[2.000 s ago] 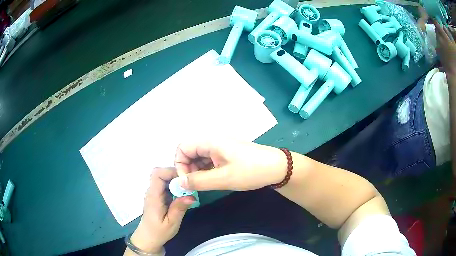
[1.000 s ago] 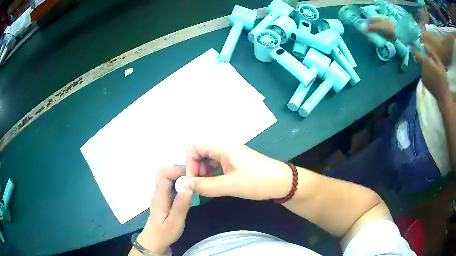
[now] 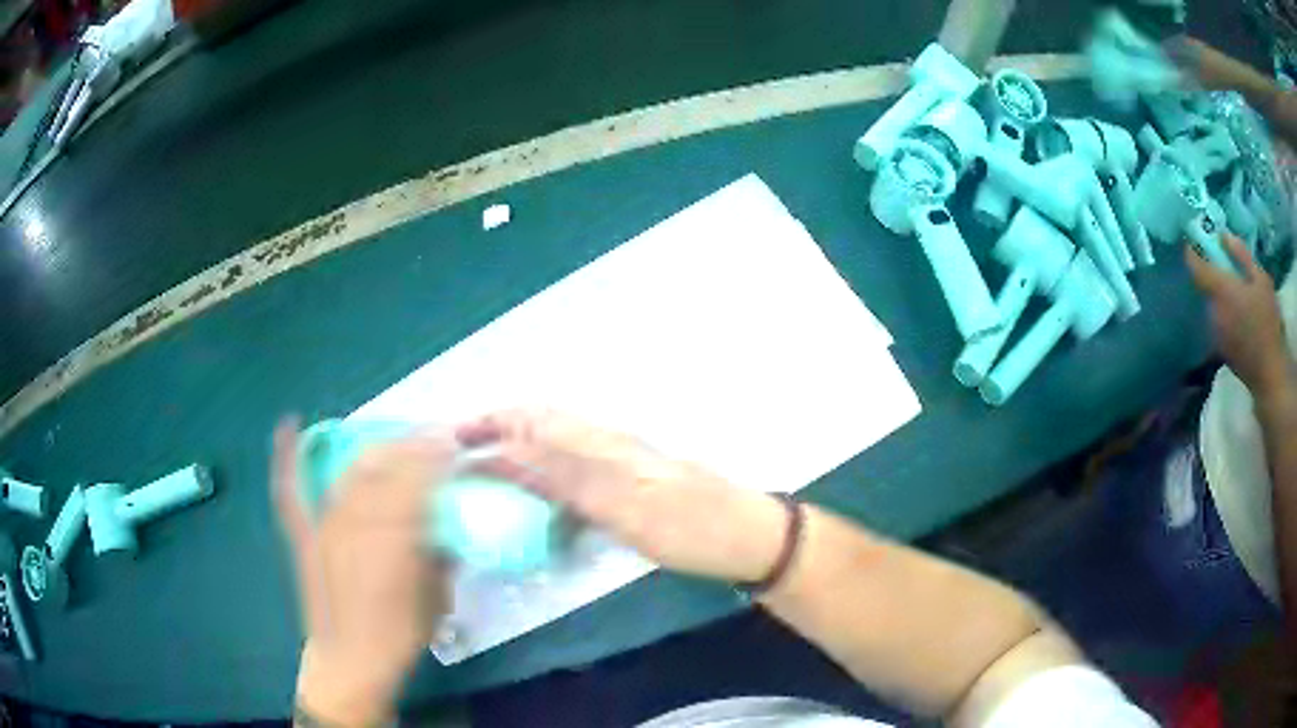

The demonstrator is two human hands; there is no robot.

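A turquoise mini fan (image 3: 498,523), blurred by motion, is between my hands over the lower left of the white sheets (image 3: 669,334). My left hand (image 3: 363,555) is wrapped around it, and more turquoise shows at its upper fingers. My right hand (image 3: 612,484) reaches in from the right, its fingers over the fan's upper side. The blur hides whether they grip it. The fan's handle end cannot be made out, and no round label can be seen.
A pile of loose turquoise fans (image 3: 1024,213) lies at upper right. A few more fans (image 3: 121,515) lie at far left. A tiny white scrap (image 3: 495,216) lies near the worn pale strip (image 3: 427,189). At far right another person's hand (image 3: 1240,306) handles fans.
The small pinched disc is gone from view. The fan nearest the sheets' top corner has left the pile, and another fan now shows at left. The view has shifted left. My hands have moved apart.
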